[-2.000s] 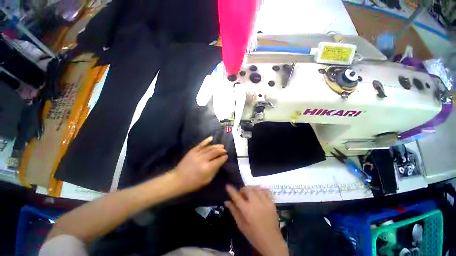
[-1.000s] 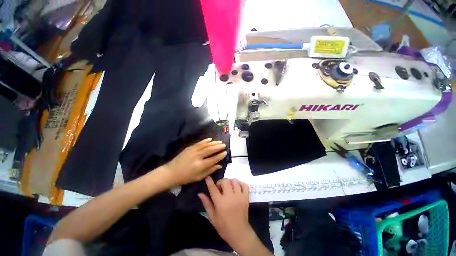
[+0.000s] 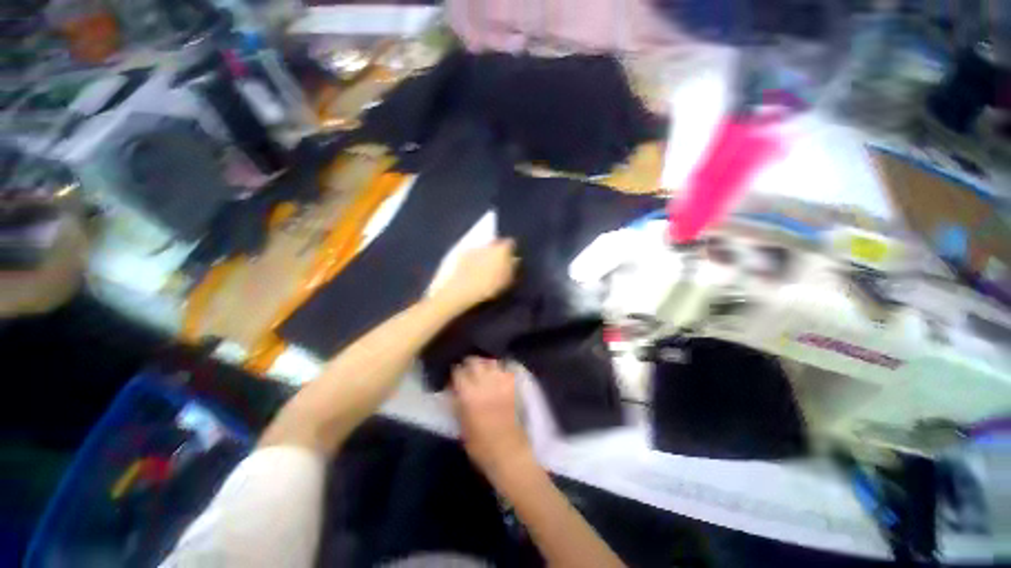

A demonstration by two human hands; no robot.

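Observation:
The picture is blurred. A black cloth panel (image 3: pixel 543 239) lies left of the white sewing machine (image 3: pixel 754 294), its near end bunched and folded by the machine's needle area. My left hand (image 3: pixel 479 275) is closed on the cloth, left of the needle area. My right hand (image 3: pixel 486 405) grips the cloth's near edge at the table front; its fingertips are partly hidden in the folds. Another long black panel (image 3: pixel 388 266) lies further left. A small black panel (image 3: pixel 726 397) lies under the machine arm.
Brown cardboard with orange tape (image 3: pixel 294 261) lies at left. A pink strip (image 3: pixel 726 178) hangs by the machine head. A blue crate (image 3: pixel 94 466) stands below at left. Part of another person in black (image 3: pixel 67 366) is at the left edge. Blue-handled snips (image 3: pixel 874 496) lie at right.
The view has swung left, so the machine sits further right. My left hand has moved away from the needle area, up and left over the cloth. The cloth's near end is now folded and bunched.

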